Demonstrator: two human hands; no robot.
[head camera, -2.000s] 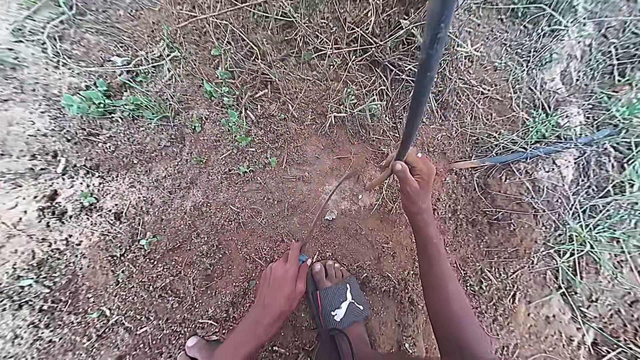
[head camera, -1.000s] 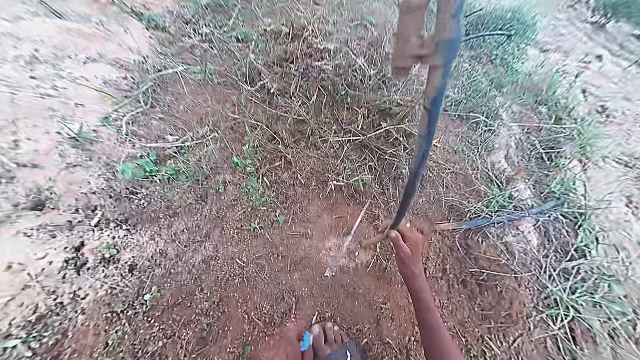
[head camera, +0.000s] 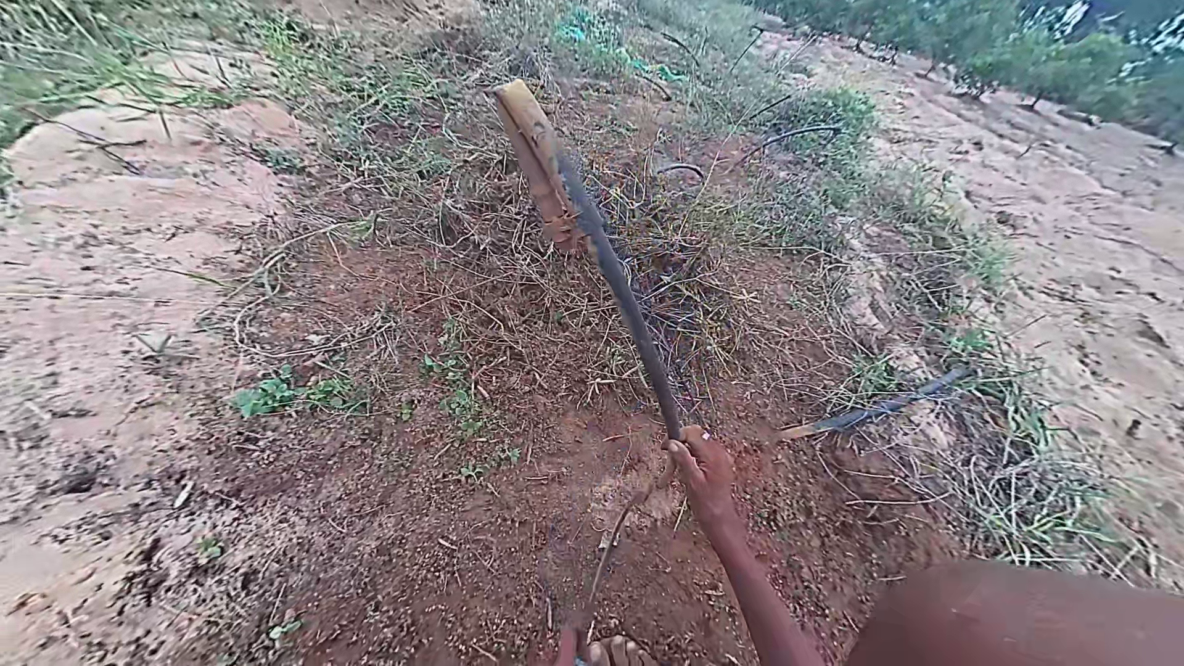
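Observation:
My right hand (head camera: 708, 472) is closed around a long dark pole (head camera: 629, 301). The pole leans up and to the left, with a rough brown wooden piece (head camera: 536, 162) at its upper end. A short brown stub (head camera: 666, 474) shows beside the hand. At the bottom edge, only a small part of my left hand (head camera: 568, 647) is in view, next to the toes of a foot (head camera: 620, 652). A thin curved rod or blade (head camera: 606, 560) runs up from that hand toward the stub; whether they touch is unclear.
A dark stick with a pale end (head camera: 879, 411) lies on the right. Dry brush (head camera: 555, 324) covers the ground ahead, and a low green plant (head camera: 268, 393) grows at the left. A bare knee (head camera: 1008, 615) fills the lower right corner. Shrubs (head camera: 1064, 69) stand far off.
The view has tilted up strongly. The pole's upper end, cut off by the frame edge before, is now in view and leans left. My left hand has nearly left the view.

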